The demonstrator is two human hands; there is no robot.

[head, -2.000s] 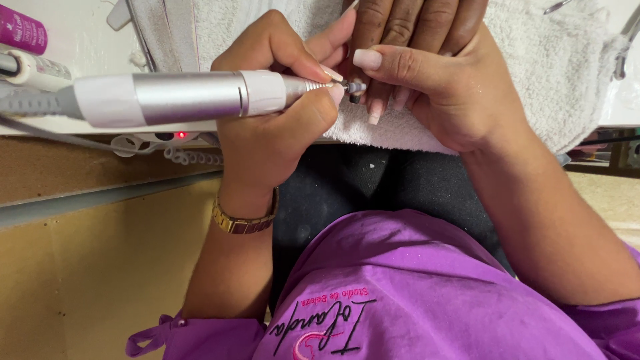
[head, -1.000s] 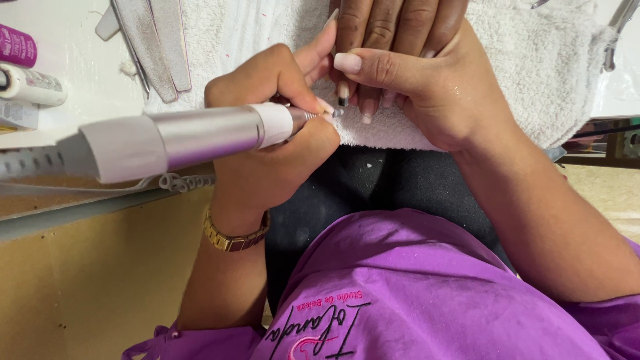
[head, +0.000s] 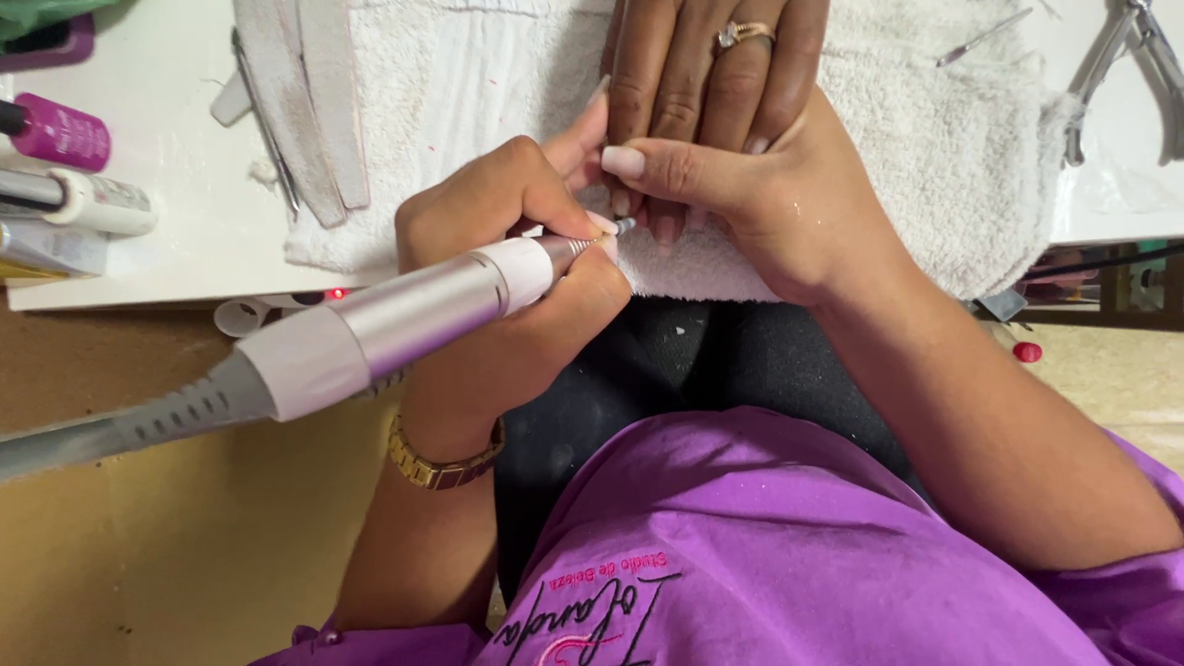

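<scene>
My left hand (head: 518, 222), with a gold-coloured watch on its wrist, grips an electric nail drill handpiece (head: 435, 301) near its front end. The handpiece slants, its cord end low at the left and its bit (head: 625, 225) close beside a fingertip of another person's hand (head: 684, 102). Whether the bit touches the nail I cannot tell. That hand lies palm down and wears a ring (head: 745, 35). My right hand (head: 786, 203) holds its fingers, thumb laid across them from above; my other right fingers are mostly hidden beneath.
A white towel (head: 925, 185) lies under the hands on a white table (head: 199, 185). Nail files (head: 310, 111) and a slim metal tool (head: 268, 129) rest at the left, beside nail polish bottles (head: 65, 132). Metal nippers (head: 1124, 69) and another thin tool (head: 983, 38) lie at the right.
The drill handpiece has tilted from nearly level to a slant, its cord end lower. My right hand still holds the other person's fingers. The view has shifted somewhat.
</scene>
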